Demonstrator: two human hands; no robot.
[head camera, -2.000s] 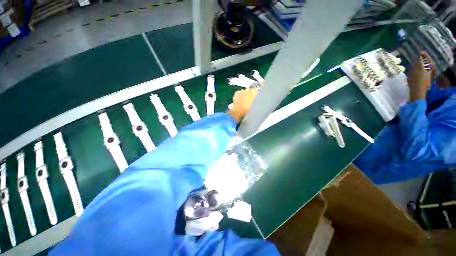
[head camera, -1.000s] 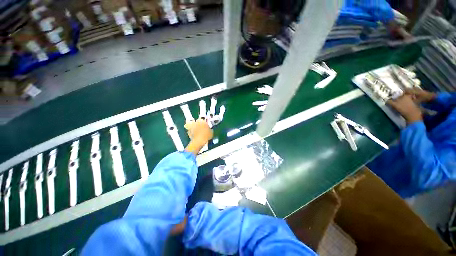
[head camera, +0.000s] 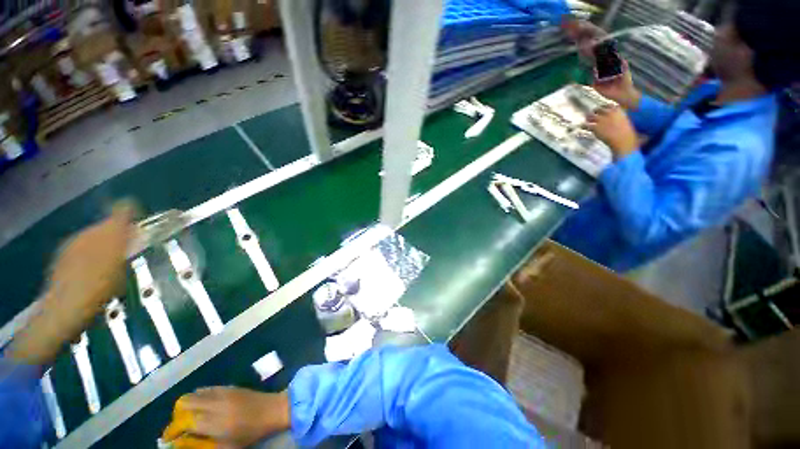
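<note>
Wristwatches with white straps and small round dials lie singly in a row on the green belt, one of them (head camera: 252, 241) apart at the right end. My left hand (head camera: 83, 272) is blurred above the left part of the row. A blurred pale bunch of watches (head camera: 160, 228) sticks out from its fingertips. My right hand (head camera: 228, 416) is low over the bench near the bottom edge. Its orange-covered fingertips are together on a small white piece (head camera: 165, 444), mostly cut off by the picture's edge.
A round-topped bottle (head camera: 333, 307), crinkled clear bag (head camera: 408, 263) and white pads (head camera: 267, 365) lie on the bench. Bent watches (head camera: 513, 197) lie farther right. A post (head camera: 403, 114) rises by the rail. A person (head camera: 693, 167) sits beside a watch tray (head camera: 561, 123); an open cardboard box (head camera: 649, 342) is below.
The view has turned left. My left hand has moved left along the belt, and the fanned watches under it are off their spot. My right hand, hidden before, now shows.
</note>
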